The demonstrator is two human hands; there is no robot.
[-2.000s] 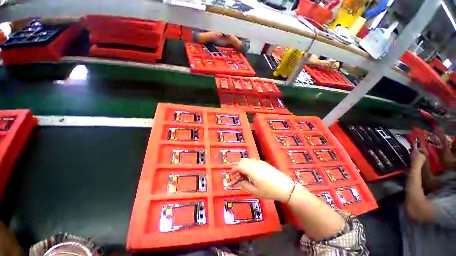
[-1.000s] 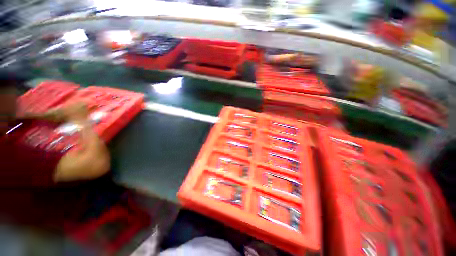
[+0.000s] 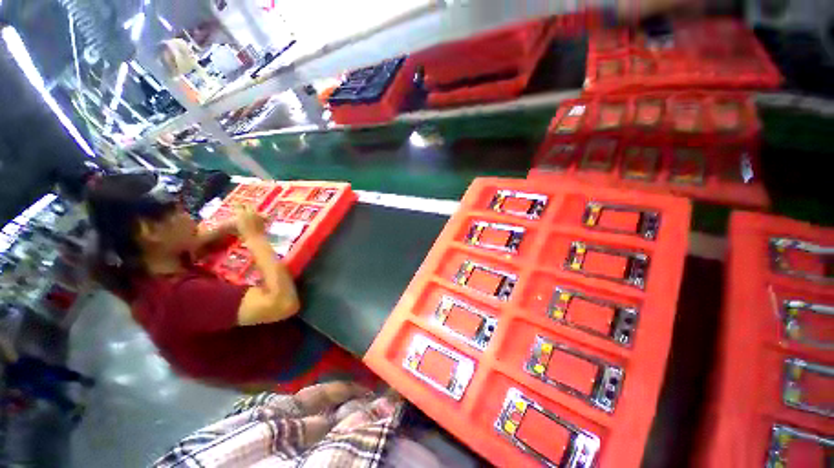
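Observation:
A red foam tray [image 3: 512, 315] lies in front of me, tilted in view, with two columns of pockets. Each pocket holds a phone middle frame [image 3: 585, 315] with a shiny metal edge, a large opening showing red, and yellow squares at one end. Plaid sleeves [image 3: 274, 437] show at the bottom, left of the tray's near end. A blurred skin-coloured patch lies among the plaid cloth; I cannot tell which hand or arm it is, or what it holds. No hand of mine shows over the tray.
A second red tray [image 3: 745, 338] stands at the right edge. More red trays [image 3: 654, 137] lie beyond on the green belt [image 3: 475, 137]. A black tray [image 3: 370, 80] sits at the back. On the left, a person in a dark red shirt [image 3: 206, 315] works over another red tray [image 3: 320, 233].
The view has swung left, so the trays appear farther right and the neighbouring person shows. My right hand, over the near tray two seconds ago, is gone from it.

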